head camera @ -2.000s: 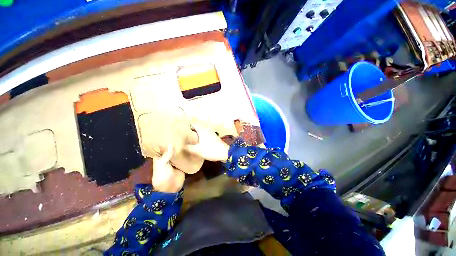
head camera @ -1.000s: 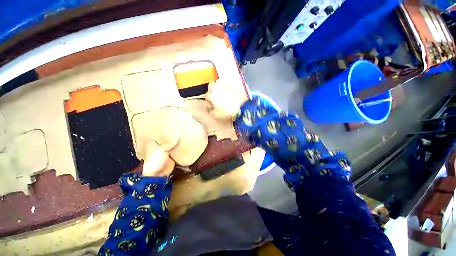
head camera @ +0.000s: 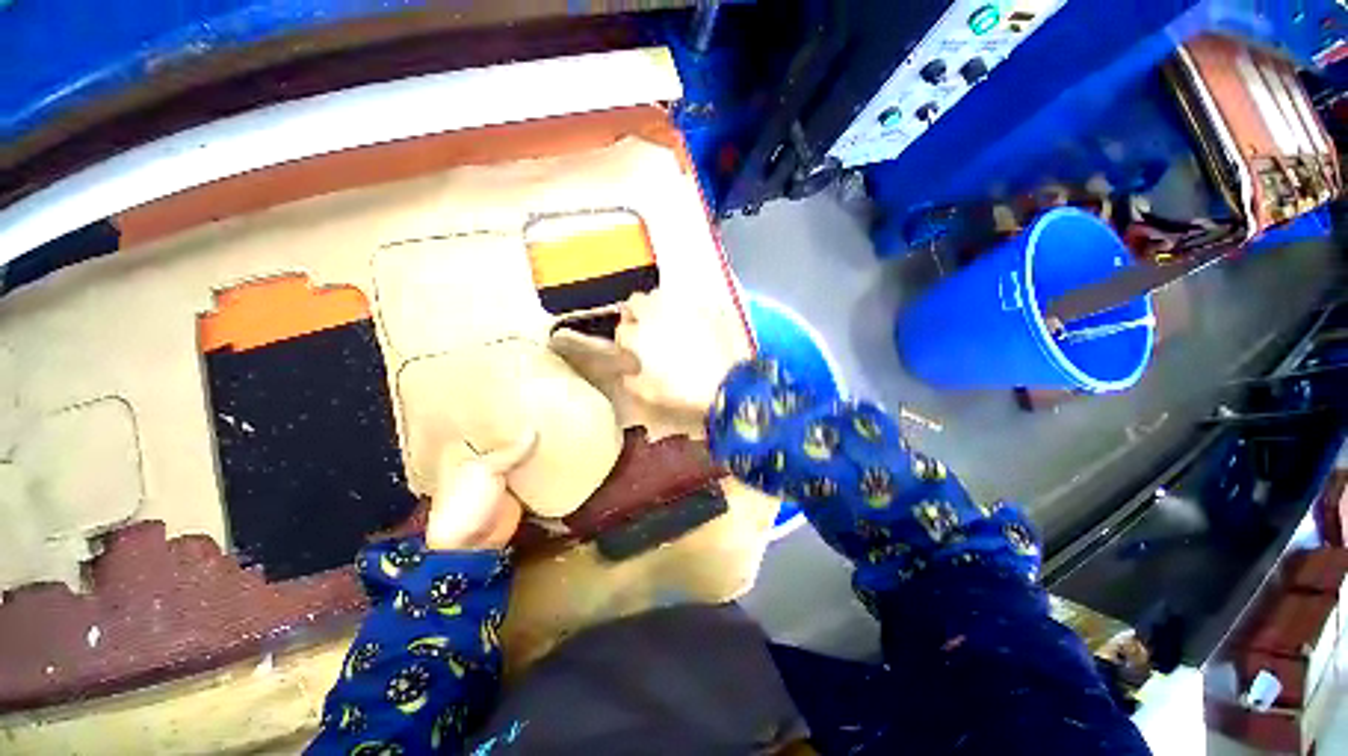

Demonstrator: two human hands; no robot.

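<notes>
A large beige leather sheet (head camera: 311, 244) with openings lies on the maroon cutting pad (head camera: 163, 628). My left hand (head camera: 476, 499) holds a loose beige cut piece (head camera: 550, 421) at its lower edge, above the sheet. My right hand (head camera: 673, 355) is at the sheet's right end, with its fingers on the edge of another cut piece (head camera: 584, 352), which is tilted up beside a dark gap. Outlines of cut pieces show in the sheet behind and at the far left.
The white bar (head camera: 340, 136) of the press runs behind the pad. A dark block (head camera: 661, 524) lies at the pad's front edge. A blue bucket (head camera: 968, 318) stands on the floor at right; another blue bucket (head camera: 798, 355) is beside the bed. A control panel (head camera: 939, 74) is at the upper right.
Both hands were together at the loose piece; my right hand has moved right and back to another piece, whose edge is now lifted. My left hand stays on the loose piece.
</notes>
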